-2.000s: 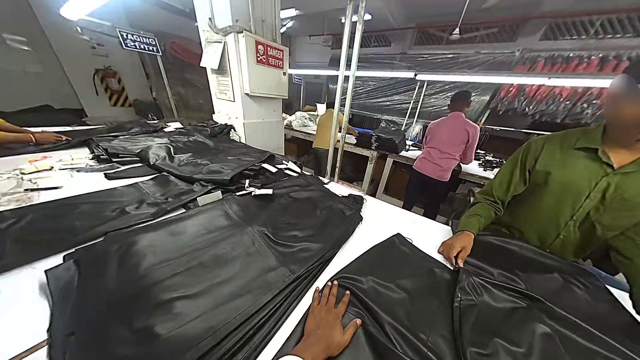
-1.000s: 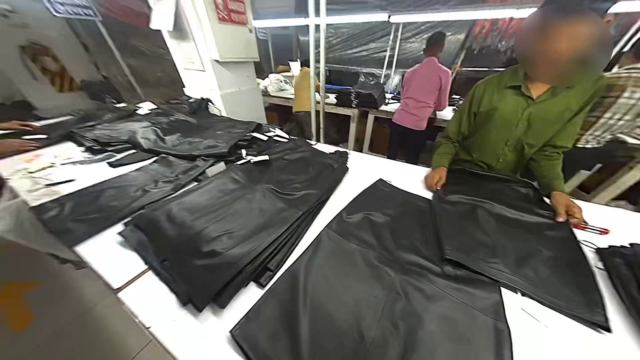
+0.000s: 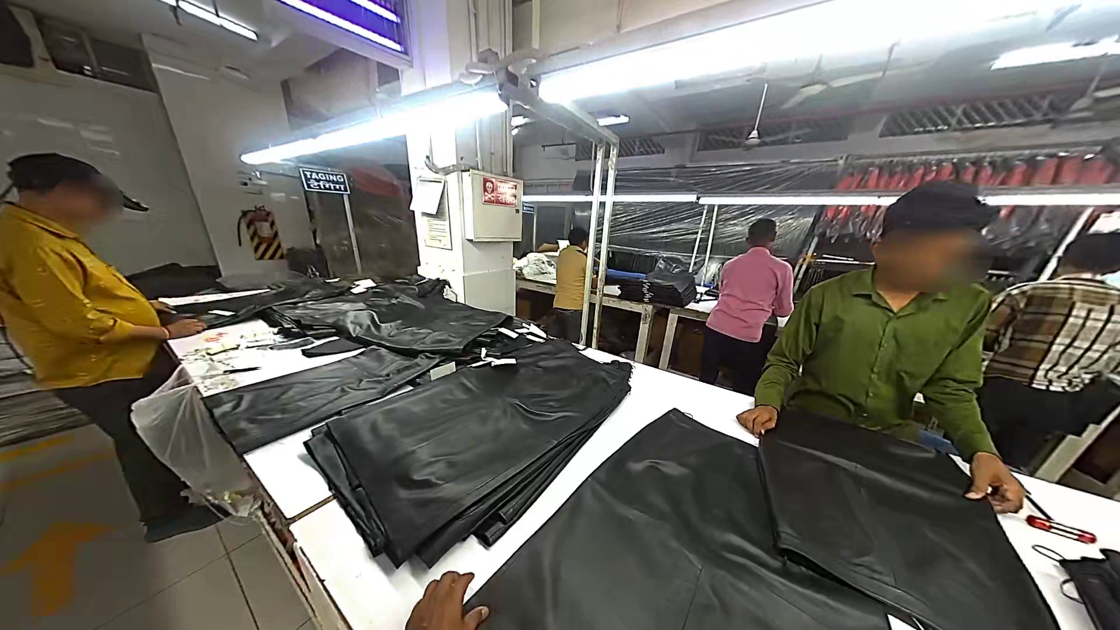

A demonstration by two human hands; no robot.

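Observation:
At the bottom edge is my left hand [image 3: 444,602], its thumb apart from its bent fingers, beside the left edge of a black leather-like garment panel [image 3: 647,525] spread on the white table [image 3: 647,385]. Whether the thumb touches the panel is unclear. My right hand is out of view. A co-worker in a green shirt [image 3: 892,350] stands across the table, both hands on a second black panel [image 3: 875,507] that overlaps the first one's right side. Left of my panel, a stack of similar black pieces [image 3: 472,437] lies fanned out.
More black pieces with white tags [image 3: 385,315] lie farther back. A red-handled tool [image 3: 1060,529] is by the co-worker's hand. A clear plastic bag [image 3: 197,437] hangs at the table's left edge, near a person in yellow [image 3: 70,289]. A pillar [image 3: 464,219] stands behind.
My left hand lay spread on the black material two seconds ago and is now beside the panel's left edge. The co-worker's panel has been spread flatter. The view has shifted.

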